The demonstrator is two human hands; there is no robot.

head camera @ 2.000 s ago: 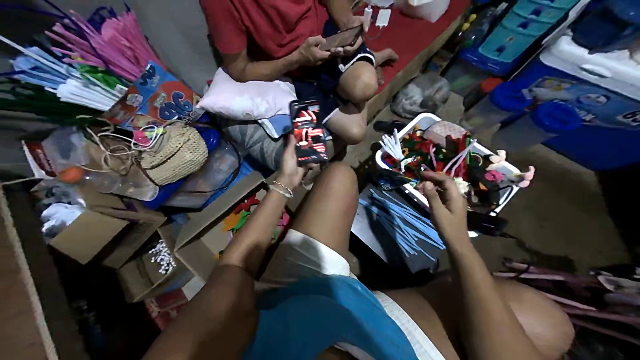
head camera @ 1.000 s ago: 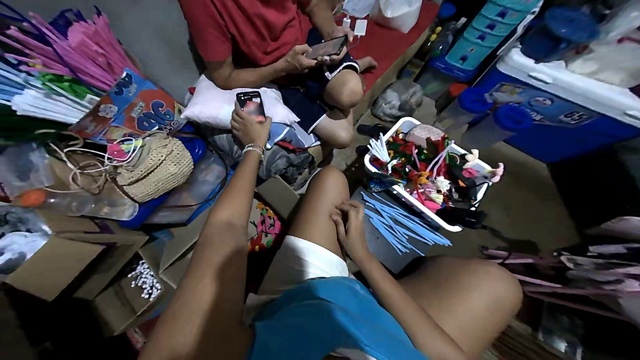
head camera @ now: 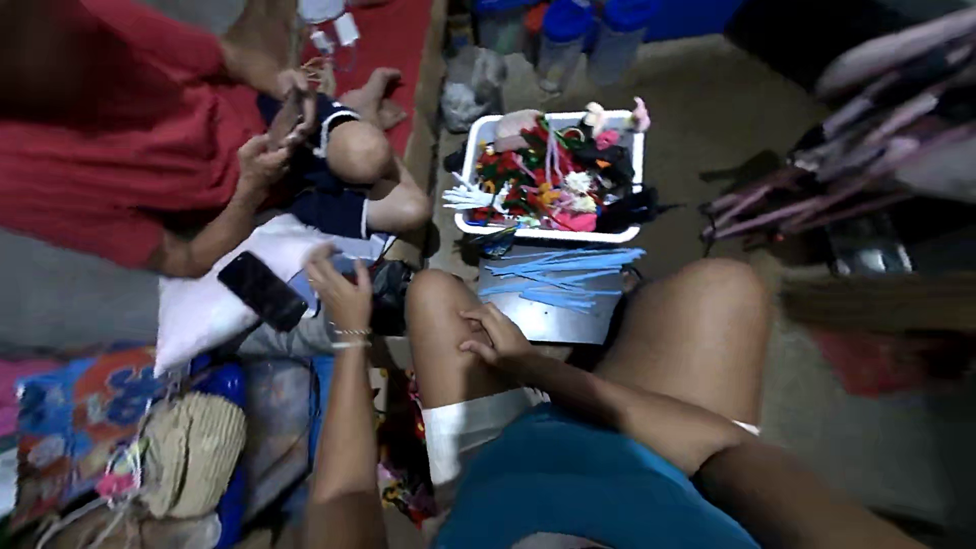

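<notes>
My left hand [head camera: 341, 287], somewhat blurred, is raised with its fingers apart and nothing in it. Just left of it a smartphone [head camera: 262, 290] with a dark screen lies on a white pillow [head camera: 191, 324]. My right hand [head camera: 496, 339] rests on my left knee and thigh, its fingers loosely spread and holding nothing. In front of my knees, light blue pipe cleaners [head camera: 564, 276] lie in a loose pile on a grey metallic board [head camera: 560, 326]. Beyond them stands a white plastic basket [head camera: 639, 164] filled with red, pink, white and green fuzzy craft pieces, with white stems over its left corner.
A person in a red shirt [head camera: 130, 137] sits at the left, holding a phone [head camera: 286, 120]. Pink stems [head camera: 823, 194] lie at the right. A woven straw bag [head camera: 194, 457] is at the lower left. Lidded plastic containers [head camera: 566, 49] stand behind the basket.
My left hand has let go of the phone, which now lies on the pillow. My right hand, over the pipe cleaners two seconds ago, is on my leg. The view has swung right.
</notes>
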